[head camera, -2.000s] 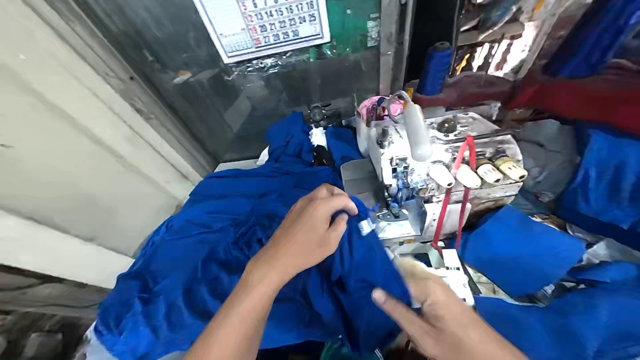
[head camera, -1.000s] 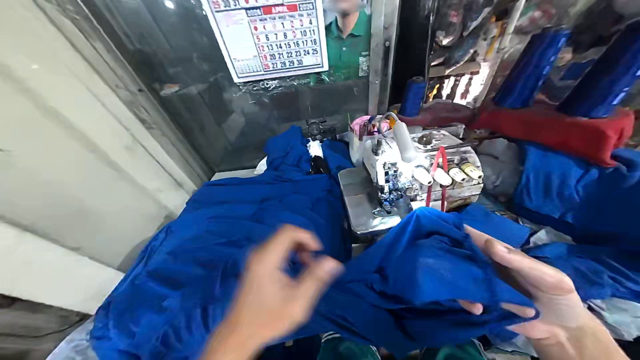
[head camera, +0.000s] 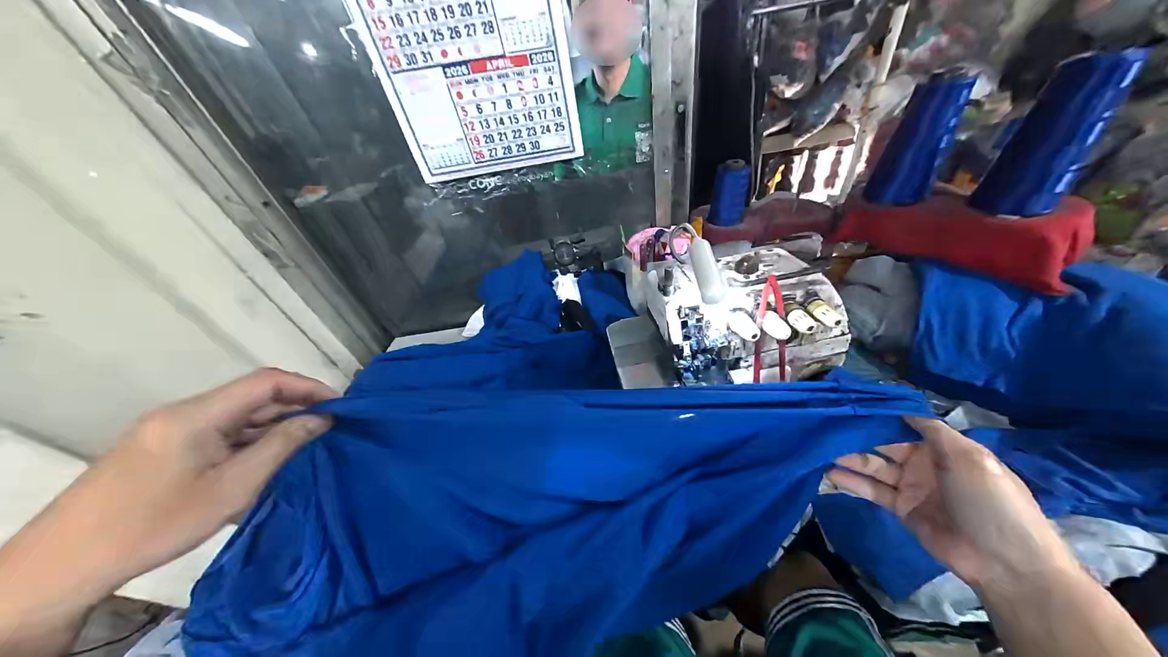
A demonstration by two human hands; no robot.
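A piece of blue fabric is stretched sideways between my two hands, its top edge nearly straight. My left hand pinches one end of that edge between thumb and fingers. At the other end, my right hand grips the edge with the thumb on top and the other fingers spread below. Just behind the fabric stands a white overlock sewing machine with tension dials and a red strap; its lower front is hidden by the fabric. More blue cloth lies to the left of the machine.
Blue thread cones stand on a red cloth at the back right. Blue cloth is piled at the right. A calendar hangs on a glass panel behind, beside a metal post. A pale wall bounds the left.
My left hand was off the fabric a second ago and now holds its left end. The fabric, bunched near my right hand before, is now spread wide between both hands.
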